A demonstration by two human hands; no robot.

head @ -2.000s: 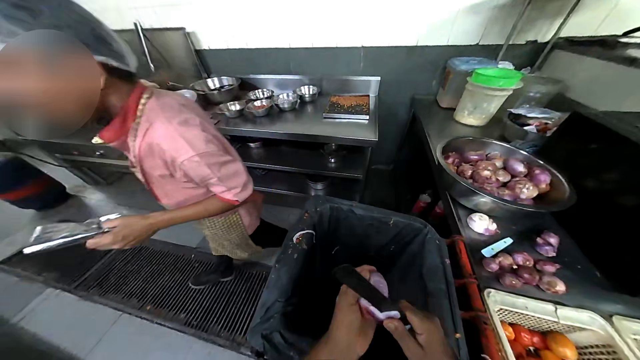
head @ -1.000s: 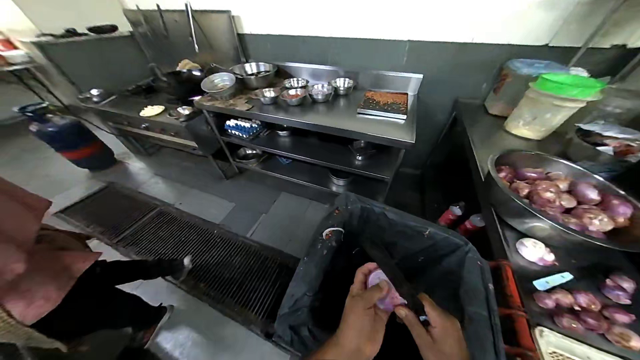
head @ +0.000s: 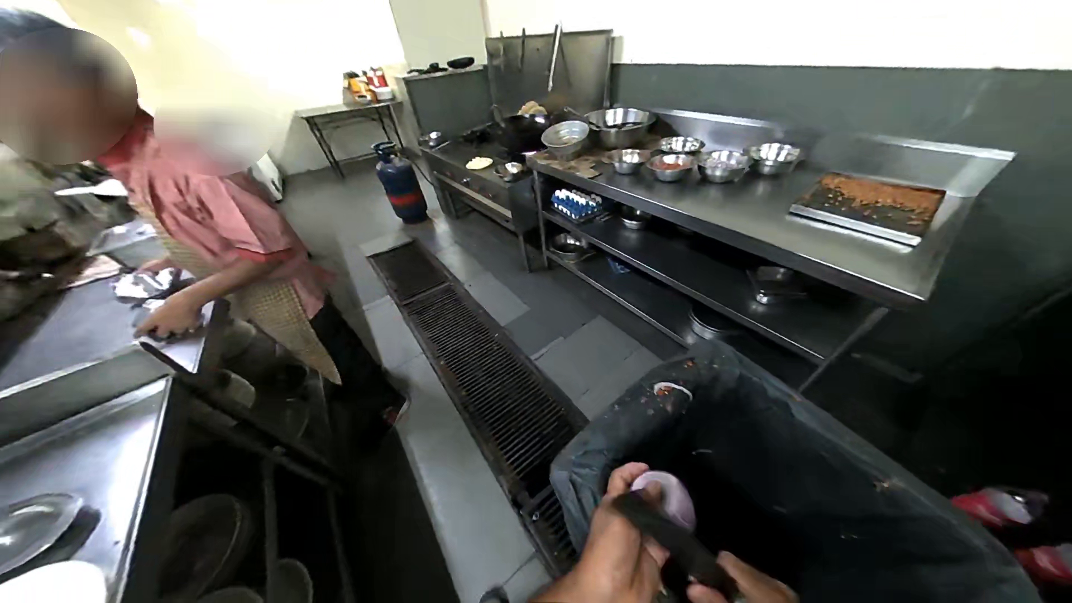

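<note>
My left hand [head: 615, 536] holds a pale purple onion [head: 667, 496] over the near left part of a large bin with a dark liner [head: 804, 469]. My right hand [head: 741, 582], low in the view, grips a knife with a dark blade [head: 670, 536]. The blade lies across the front of the onion, over the fingers of my left hand. The knife's handle is mostly hidden by my right hand.
A person [head: 226, 218] in a pink shirt stands at a metal counter [head: 75, 327] on the left. A floor grate [head: 477, 368] runs beside the bin. Beyond it stands a steel table [head: 737, 226] with metal bowls and a tray [head: 871, 205]. Red-topped bottles [head: 997, 508] are at the right.
The view has swung far to the left, and the bowl of onions is out of sight. The person in pink now stands at the left counter. Both hands still hold the onion and knife over the bin.
</note>
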